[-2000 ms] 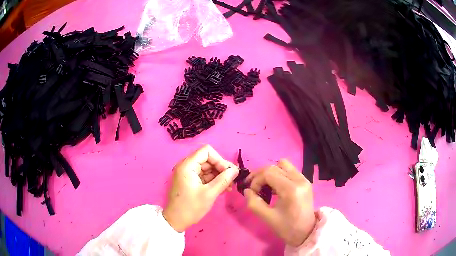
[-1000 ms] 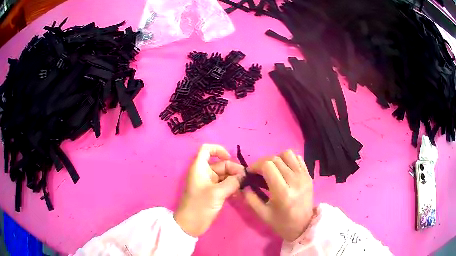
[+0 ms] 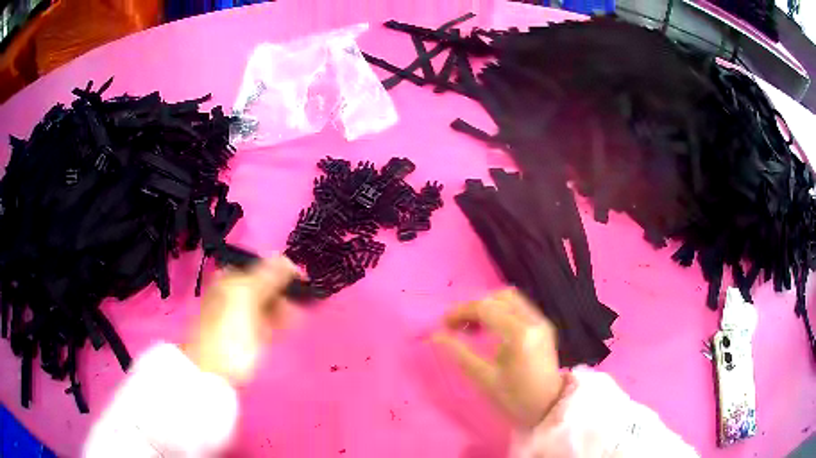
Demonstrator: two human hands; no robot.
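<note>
My left hand point(image 3: 240, 318) is blurred, between the strap heap and the buckle pile, closed on a black webbing strap point(image 3: 304, 291) that sticks out on both sides of the fingers. Whether a buckle is on it cannot be seen. My right hand point(image 3: 505, 353) is over the table's front middle, fingers curled with thumb and index apart; no strap shows in it, only a small dark patch between the fingers. The loose buckle pile point(image 3: 358, 219) lies at centre. A small bundle of webbing point(image 3: 537, 259) lies right of it, just beyond my right hand.
A tangled heap of finished straps point(image 3: 107, 206) is at left. The main webbing stock point(image 3: 644, 134) fills the upper right. A crumpled clear bag point(image 3: 313, 85) lies behind the buckles. A phone point(image 3: 735, 389) with a white scrap at its top lies at right on the pink table point(image 3: 358, 394).
My left hand has left my right hand and moved left with the strap. My right hand has stayed near its place, its fingers now apart. The view has tilted up slightly.
</note>
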